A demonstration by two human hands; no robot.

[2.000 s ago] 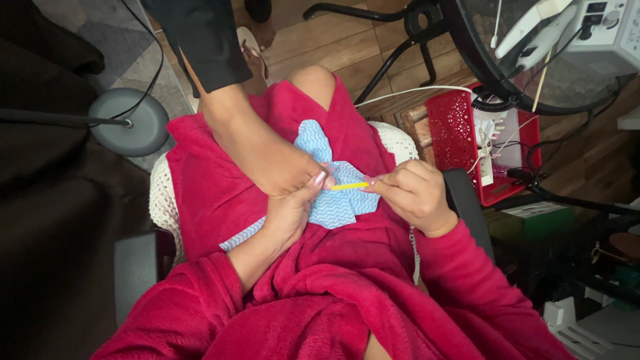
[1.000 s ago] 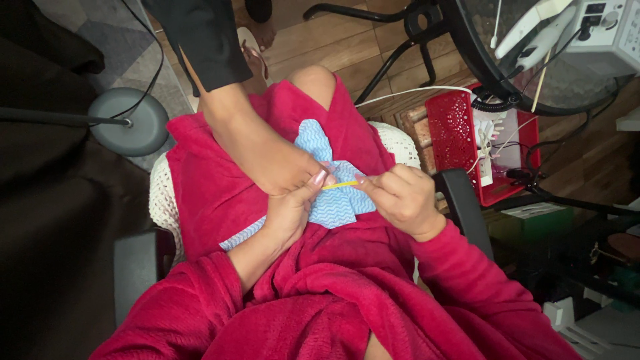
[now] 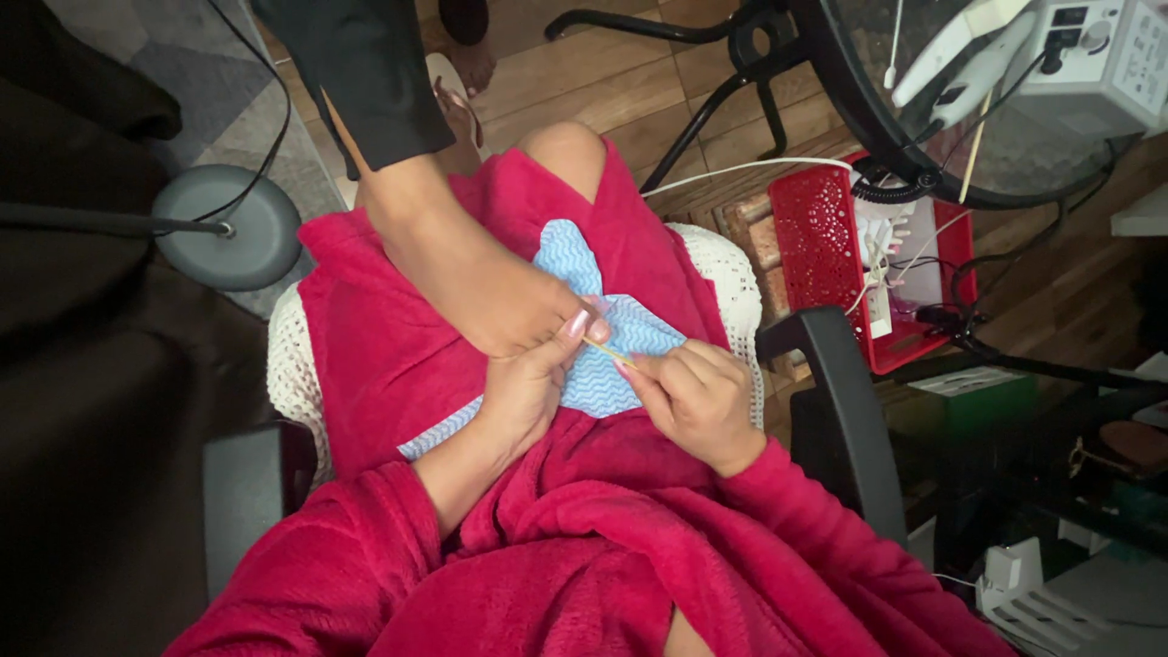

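Another person's bare foot [image 3: 474,274] rests on my lap, over the red robe and a blue-and-white wavy-patterned cloth [image 3: 620,338]. My left hand [image 3: 529,388] grips the front of that foot, thumb over the toes. In my right hand [image 3: 689,392] is a thin yellowish stick [image 3: 607,351], pinched between thumb and fingers, its far end at the toe beside my left thumb. Part of the toes is hidden by my left hand.
A grey round stand base [image 3: 226,228] is at the left. Chair armrests [image 3: 849,411] flank me. At the right, a red perforated basket [image 3: 817,246] holds cables beneath a glass table bearing a grey-white device [image 3: 1086,68]. Another foot in a flip-flop [image 3: 456,109] stands on the floor.
My right hand has shifted slightly downward and the stick now slants more steeply toward the toe. My left hand stays on the foot.
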